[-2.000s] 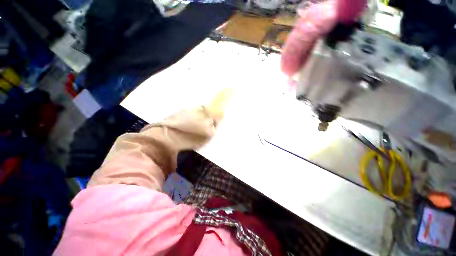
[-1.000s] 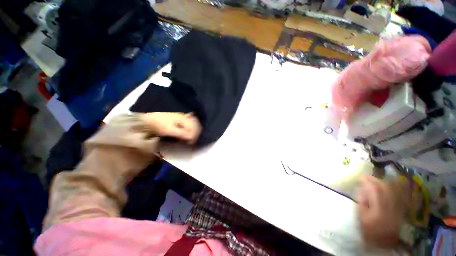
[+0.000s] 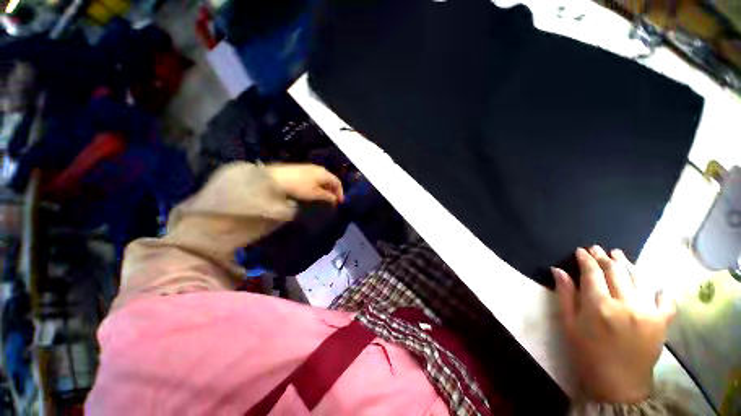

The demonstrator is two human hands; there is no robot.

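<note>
A large black cloth panel [image 3: 520, 138] lies spread on the white table [image 3: 536, 313], its near left side close to the table's front edge. My right hand [image 3: 611, 329] is on the table at the panel's lower corner, fingers spread, fingertips resting on the cloth. My left hand [image 3: 309, 184] is off the table, left of its front edge, above dark cloth, with the fingers curled. It is slightly blurred, and whether it holds any of the dark cloth cannot be told.
A pale slide plate [image 3: 721, 223] shows at the right edge. Dark cloth is heaped at the left [image 3: 106, 175], with a red piece among it. A white paper or card with dark thread bits [image 3: 337, 264] lies below the table edge, beside my checked clothing. The needle area is out of view.
The view has swung left. The black panel now lies spread over much of the table. My left hand has left the cloth and is beyond the table edge; my right hand now rests on the panel.
</note>
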